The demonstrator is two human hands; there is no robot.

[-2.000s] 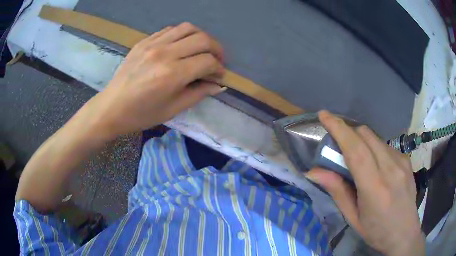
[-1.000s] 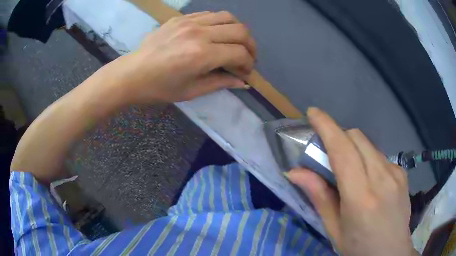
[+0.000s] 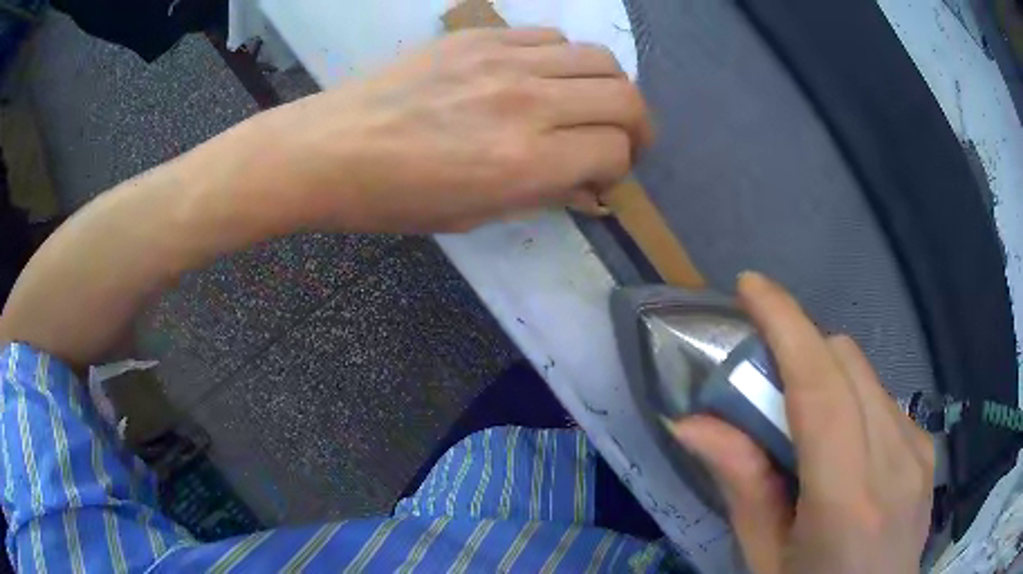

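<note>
My right hand (image 3: 836,437) is closed round the iron (image 3: 701,359), whose pointed silver front rests at the near edge of the tan template strip (image 3: 654,233). A dark fabric strip (image 3: 611,249) shows along the template's near side, between my left hand and the iron's tip. My left hand (image 3: 527,123) lies over the strip, fingers bent, fingertips pinching the dark strip's edge. The template's tan end also shows beyond my left hand. The part under my hand and under the iron is hidden.
The grey cloth (image 3: 763,191) lies beyond the strip, with a blackish layered cloth band (image 3: 886,168) on its far side. The white table edge (image 3: 538,303) runs diagonally. A green coiled hose (image 3: 998,416) is behind the iron. Speckled floor (image 3: 337,325) shows at left.
The view has turned, so the table edge runs more steeply. My left hand has moved along the strip towards its far tan end. The iron remains on the strip in my right hand.
</note>
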